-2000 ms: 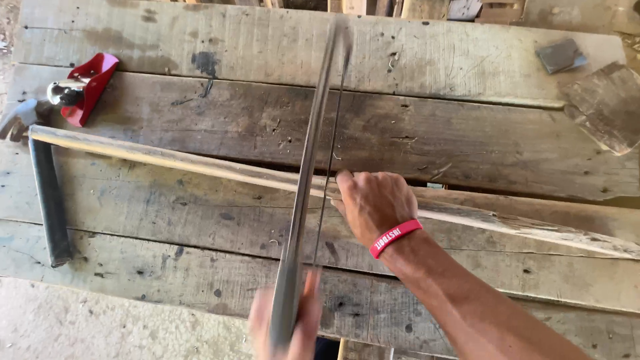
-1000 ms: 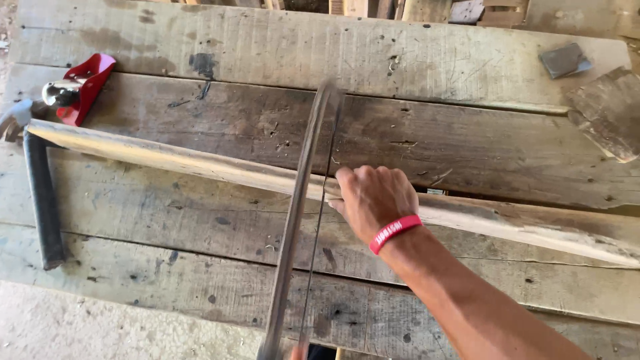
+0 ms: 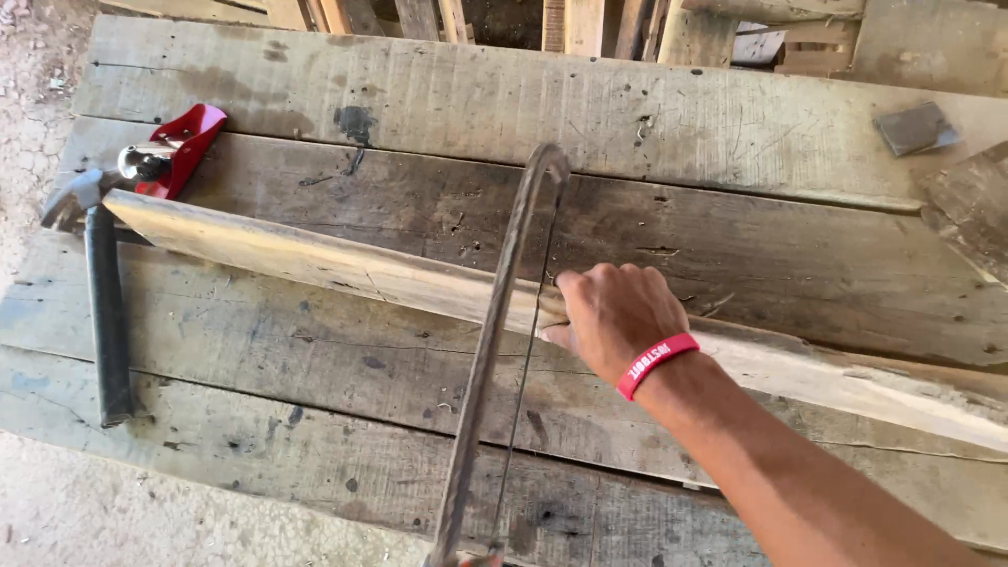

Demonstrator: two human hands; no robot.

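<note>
My right hand [image 3: 622, 315], with a pink wristband, grips a long wooden board [image 3: 315, 252] just right of the saw blade. The bow saw [image 3: 492, 339] has a curved metal frame; its thin blade [image 3: 523, 394] crosses the board beside my thumb, and its far end lies beyond the board. Only a sliver of my left hand [image 3: 482, 561] shows at the bottom edge, on the saw's near end; the rest is out of view. A claw hammer [image 3: 109, 315] lies at the board's left end.
A red hand plane [image 3: 189, 150] sits behind the hammer on the plank tabletop [image 3: 354, 441], which has gaps between its planks. A small dark block [image 3: 916, 128] and a weathered wood piece [image 3: 972, 205] lie at right. Lumber [image 3: 598, 27] stands beyond the far edge.
Two seconds ago the saw reached farther past the board and my left hand was in view; the saw has come back toward me. My right hand stays on the board, whose side face now shows more.
</note>
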